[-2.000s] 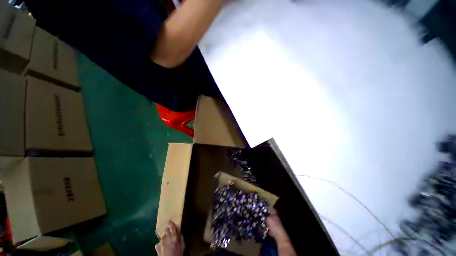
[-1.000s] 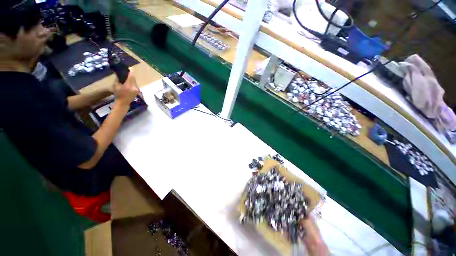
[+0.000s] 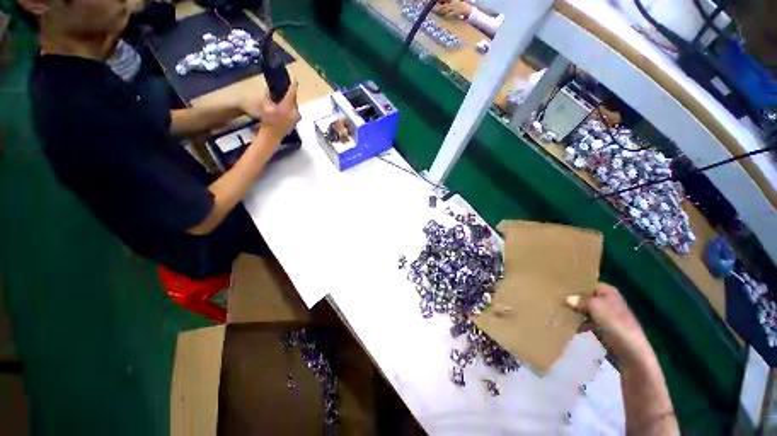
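My right hand [image 3: 607, 308] grips the right edge of a flat brown cardboard sheet [image 3: 545, 285], a pale cap showing at a finger. The sheet is tilted over the white bench, its left edge at a loose pile of small metal components [image 3: 456, 264], dark and silver. More components lie under and below the sheet's lower left edge. My left hand is not in view. The open parts carton [image 3: 200, 383] stands beside the bench at the bottom left, with some components inside.
A person [image 3: 111, 170] sits at the left, holding a black tool over a black housing. A blue bench unit [image 3: 366, 128] stands on the bench. A white post [image 3: 486, 85] rises behind it. A green conveyor [image 3: 494, 187] runs beyond the bench; white wired parts [image 3: 635, 183] lie opposite. A red stool [image 3: 192, 294] shows.
The cardboard sheet has gone from the carton to the bench and tipped, and its load of components now lies in a pile on the bench. My left hand has left the view.
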